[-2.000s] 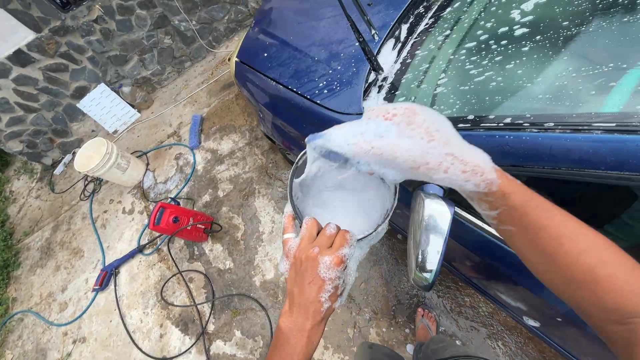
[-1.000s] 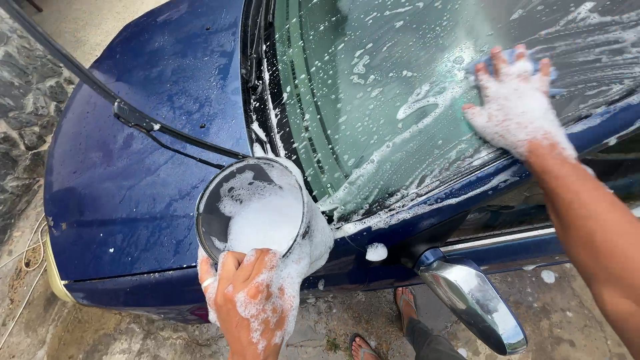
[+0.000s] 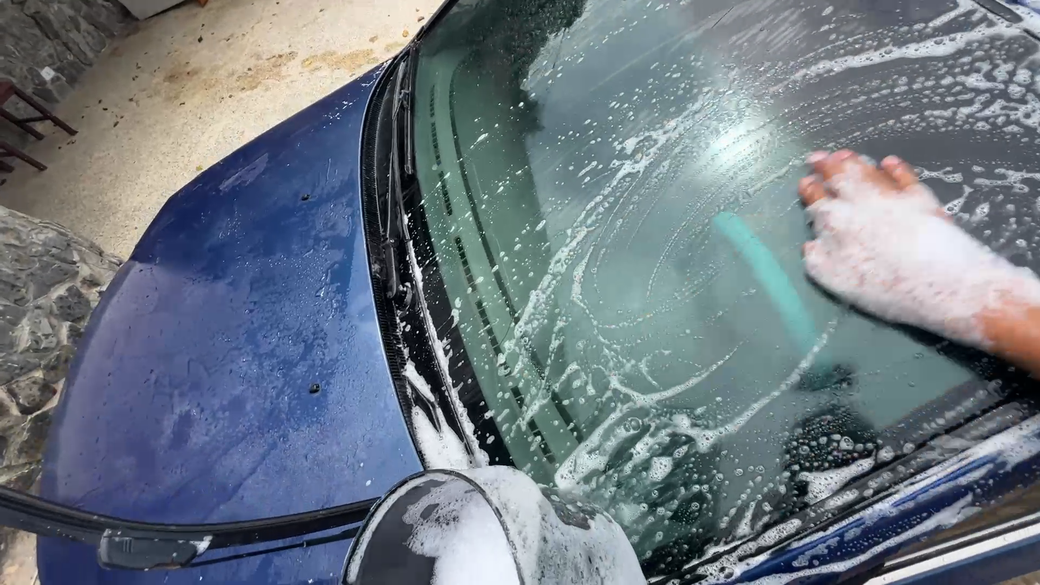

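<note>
My right hand point(image 3: 902, 236), thick with white suds, lies over the wet windshield point(image 3: 650, 244) of a blue car. Whether a sponge is under its palm cannot be seen. Streaks and dots of foam cover the glass. At the bottom centre, a dark bucket point(image 3: 382, 532) with foam inside and down its outer side is tilted beside the windshield's lower corner. My left hand is out of view, below the frame.
A raised wiper arm point(image 3: 276, 528) crosses above the blue hood point(image 3: 236, 325) at the lower left. Another wiper point(image 3: 402, 171) rests along the windshield's base. A stone wall point(image 3: 41, 317) and a dark wooden stool point(image 3: 32, 122) stand beyond the car.
My right hand was at the bucket two seconds ago, then over the windshield holding something blue. My left hand, seen at the bucket earlier, has left the view. The view has shifted over the car.
</note>
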